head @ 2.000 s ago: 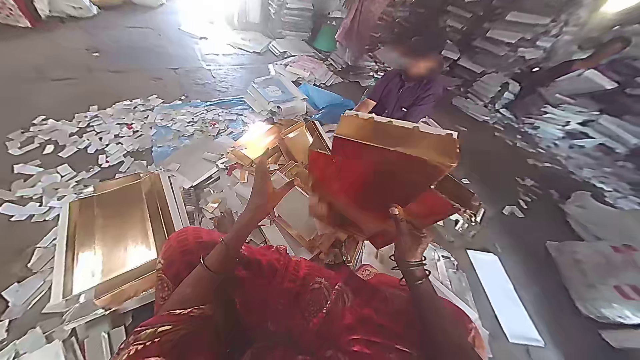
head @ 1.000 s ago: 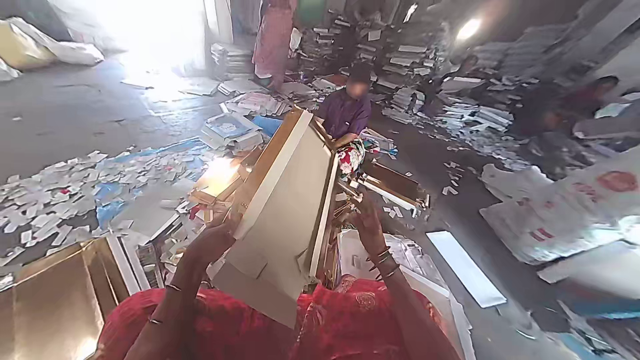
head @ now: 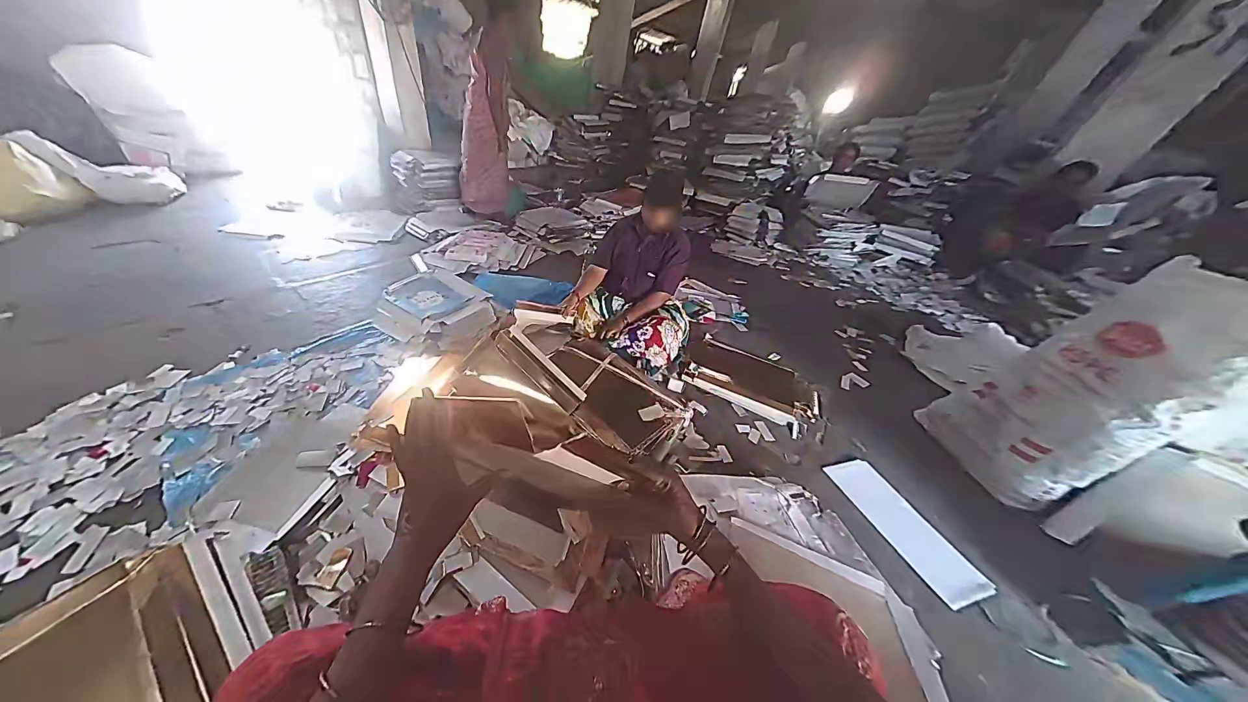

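My left hand (head: 434,478) is raised at the left of centre, at the near edge of a gold-faced cardboard piece (head: 483,419); blur hides how its fingers meet it. My right hand (head: 668,497) is lower and to the right, at the end of a blurred brown strip that spans between both hands. Just beyond them lie gold and brown cardboard trays (head: 595,380) with pale edges, tilted over each other. Below the hands are loose white and brown card pieces (head: 517,536).
A person (head: 643,253) sits opposite, hands at the trays. Card scraps (head: 195,429) spread left; a gold tray (head: 78,634) stands near left. Right lie a white strip (head: 907,531) and a printed white sack (head: 1102,380). Card stacks (head: 741,156) rise behind.
The large box piece with a red face, then a pale one, is no longer held up between my hands. My left hand has moved forward from its lower place. The view has shifted.
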